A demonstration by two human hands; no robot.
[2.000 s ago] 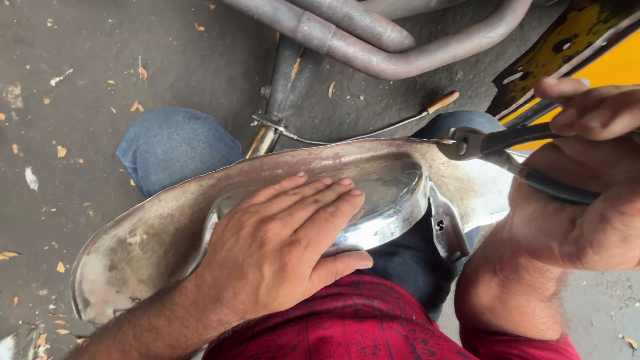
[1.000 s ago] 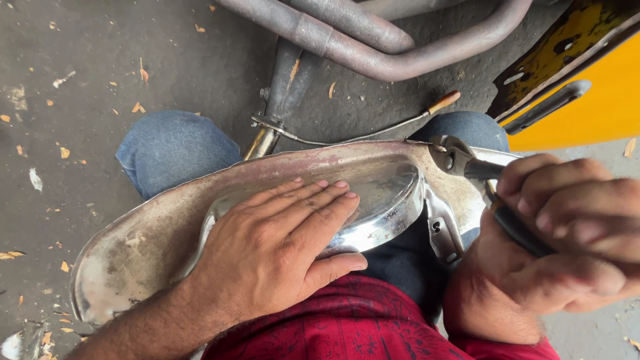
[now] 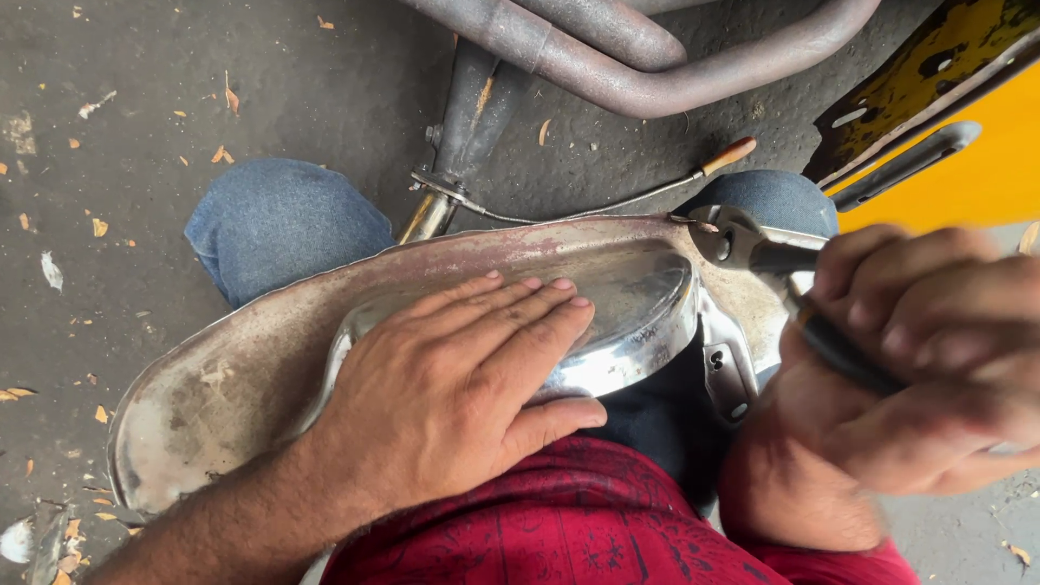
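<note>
A worn metal panel, likely a fender (image 3: 219, 390), lies across my thighs with its dull, stained inner side up. My left hand (image 3: 455, 382) rests flat on its raised, shiny middle section (image 3: 626, 357), fingers together and thumb out. My right hand (image 3: 918, 349), slightly blurred, is closed around the black handles of a pair of pliers (image 3: 735, 240). Their jaws are on the panel's far rim, right of the raised section; the exact bite is partly hidden. Below the jaws, a metal bracket with holes (image 3: 725, 357) extends toward my lap.
Beyond the panel are bent metal pipes (image 3: 601, 69) and a flanged pipe (image 3: 467, 122). A thin curved tool with a wooden handle (image 3: 730, 156) lies behind the panel. A yellow panel (image 3: 975, 171) with a slotted metal strip stands at right. Dry leaves dot the floor (image 3: 146, 203).
My right hand's fingers were spread off the pliers' handles two seconds ago and have closed around them. My left hand has stayed on the panel's raised section.
</note>
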